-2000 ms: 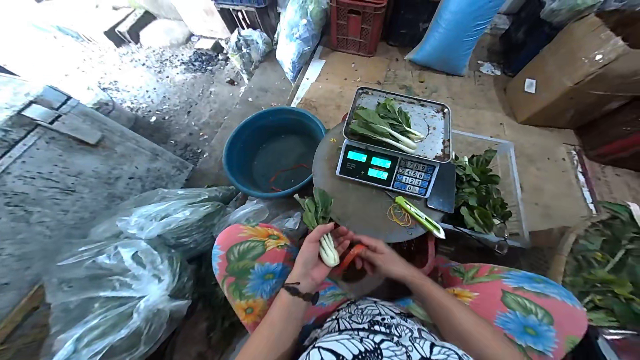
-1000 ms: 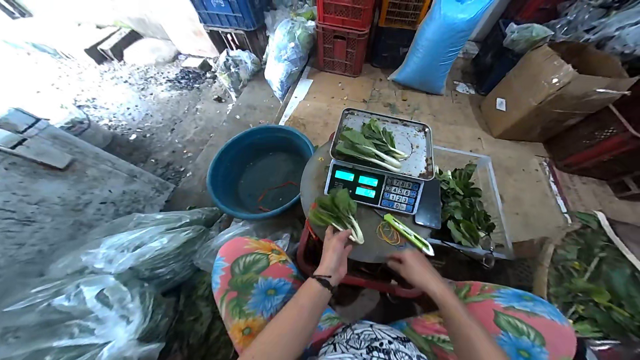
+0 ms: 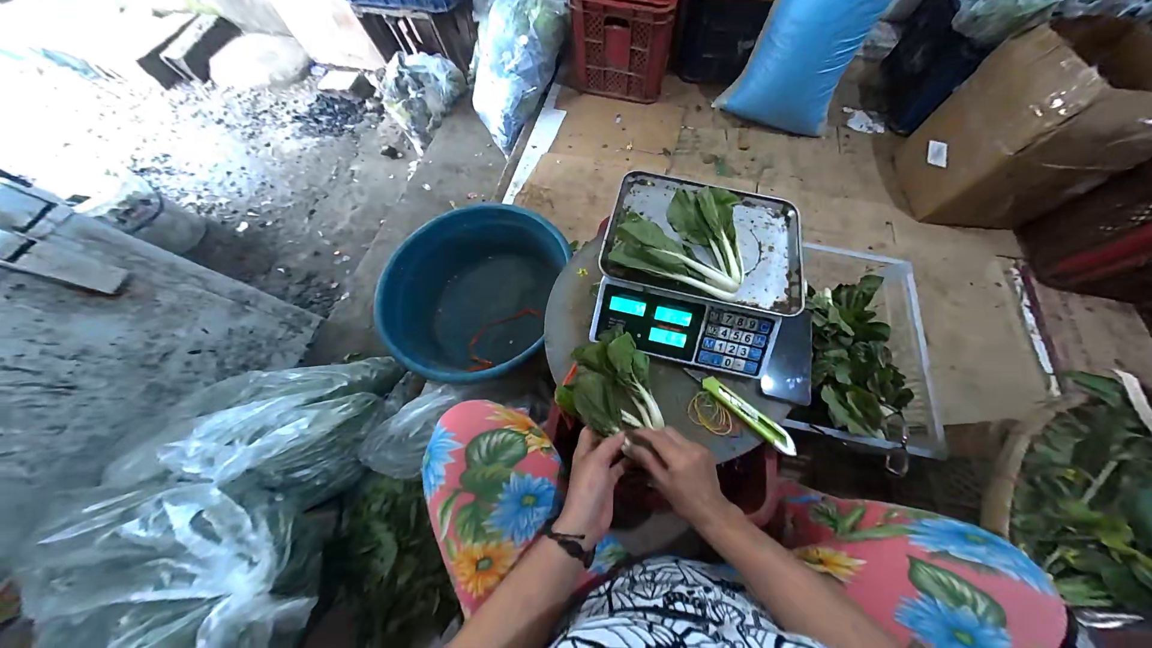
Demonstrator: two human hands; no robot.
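My left hand [image 3: 594, 479] holds a bunch of leafy greens [image 3: 612, 382] with white stalks, its leaves pointing up toward the scale. Beside it, my right hand [image 3: 677, 468] has its fingers at the stalk ends; whether it grips them is hard to tell. More white-stalked greens [image 3: 711, 238] lie on the metal tray of a digital scale [image 3: 688, 328] with a lit display. On the round table [image 3: 576, 297], in front of the scale, are a green-handled knife or cutter [image 3: 745, 414] and some rubber bands [image 3: 710, 413].
A blue plastic basin [image 3: 468, 288] stands left of the table. Clear plastic bags [image 3: 171, 558] of greens lie at lower left. Right of the scale are dark leafy greens [image 3: 855, 351] in a clear bin and a basket of leaves [image 3: 1080, 504]. Behind stand a red crate [image 3: 621, 45] and a cardboard box [image 3: 999, 126].
My right hand, apart from the bunch one second ago, is now against its stalk ends beside my left hand. The bunch stays in my left hand.
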